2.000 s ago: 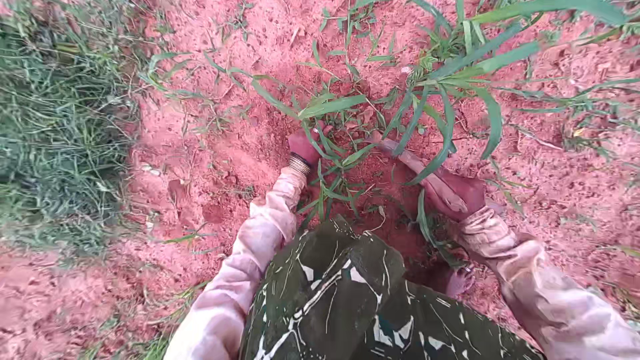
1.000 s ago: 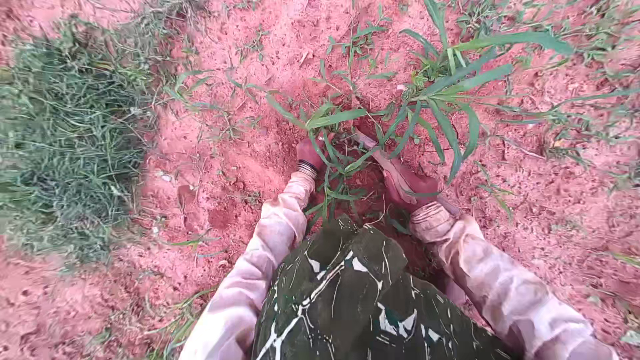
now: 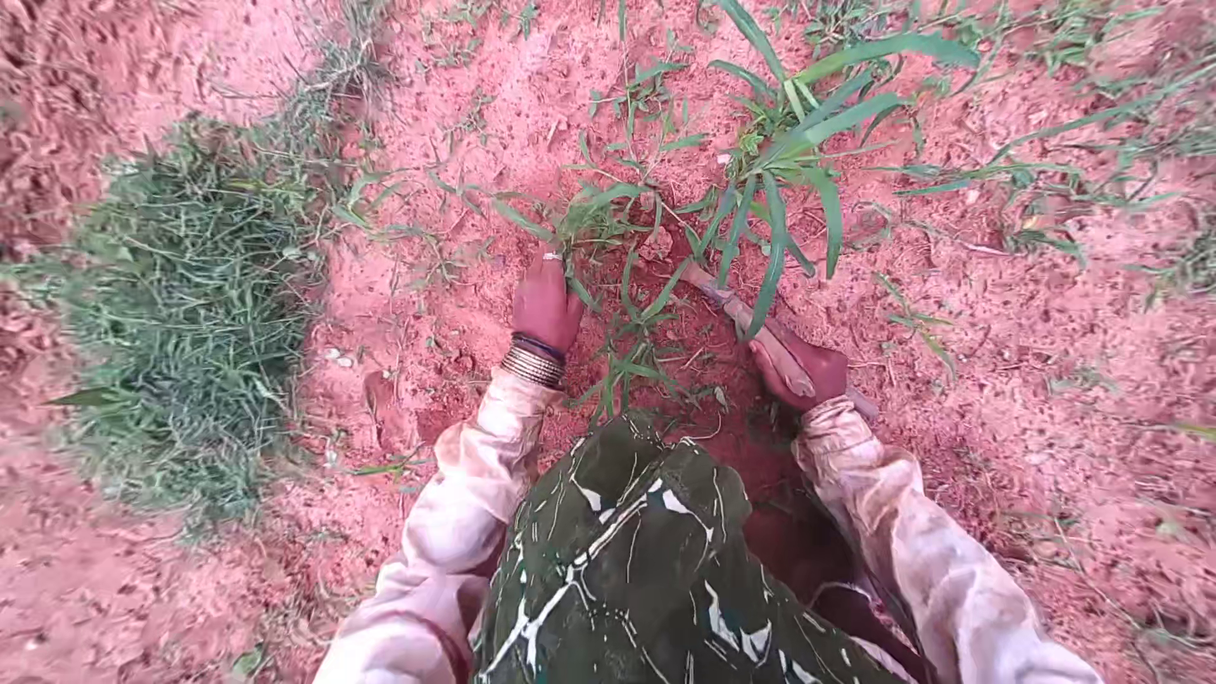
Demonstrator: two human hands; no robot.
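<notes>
My left hand [image 3: 548, 306], with bangles at its wrist, is closed around the base of a tuft of green weeds [image 3: 598, 217]; the fingertips are partly hidden by leaves. My right hand [image 3: 803, 369] grips the wooden handle [image 3: 730, 302] of a hand tool, whose far end points up and left toward the soil beside the tuft. The tool's working end cannot be made out. A broad-leaved grass plant [image 3: 793, 142] stands just above the tool, its leaves hanging over the handle. Small narrow-leaved weeds [image 3: 631, 366] grow between my hands.
A large heap of green grass [image 3: 190, 313] lies on the reddish soil at the left. More weeds [image 3: 1035, 180] grow at the right. Dark patterned cloth [image 3: 646, 570] covers my knees at the bottom centre.
Leaves over and beside my left hand have shifted, and the tuft now appears bunched at its fingers. My right hand keeps hold of the handle and has come closer to my left hand since the earliest frame.
</notes>
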